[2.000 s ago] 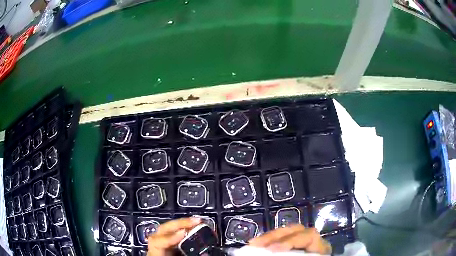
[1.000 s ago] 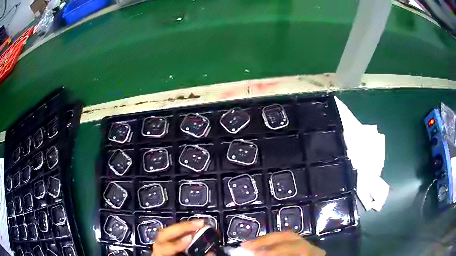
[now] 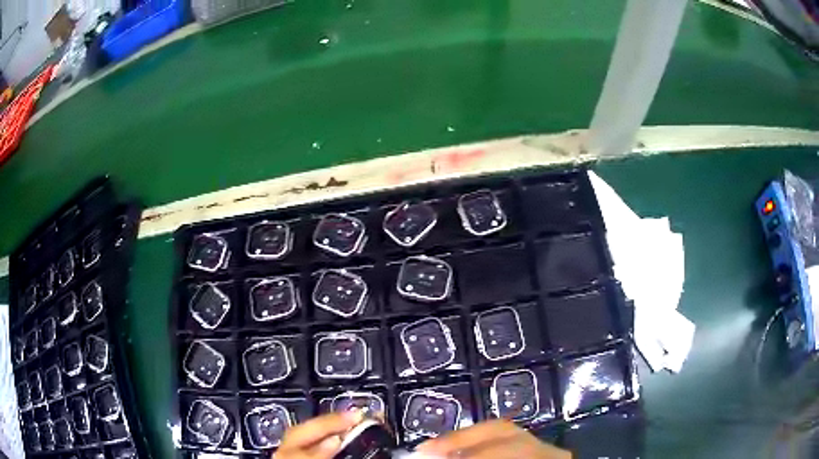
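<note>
A black smartwatch housing with a silvery rim (image 3: 366,441) is held at the bottom edge of the view. My left hand (image 3: 314,437) grips it from the left between thumb and fingers. My right hand (image 3: 492,441) is just to its right, cut off by the frame edge, with its fingers around a pale object (image 3: 422,451) whose tip points at the housing. Most of this object is hidden, so I cannot tell what it is. Below both hands lies a black blister tray (image 3: 579,269) with rows of housings in square pockets; some pockets at the right are empty.
A second filled black tray (image 3: 121,260) lies at the left. White paper sheets (image 3: 654,269) lie right of the main tray. A blue controller with a lit switch (image 3: 785,260) is at the far right. A cream strip (image 3: 377,174) and pale post (image 3: 639,76) stand behind.
The housing is tilted more and sits lower in view. The white sleeve or glove edge seen earlier beside my right hand is out of view. The whole scene has shifted slightly with the camera.
</note>
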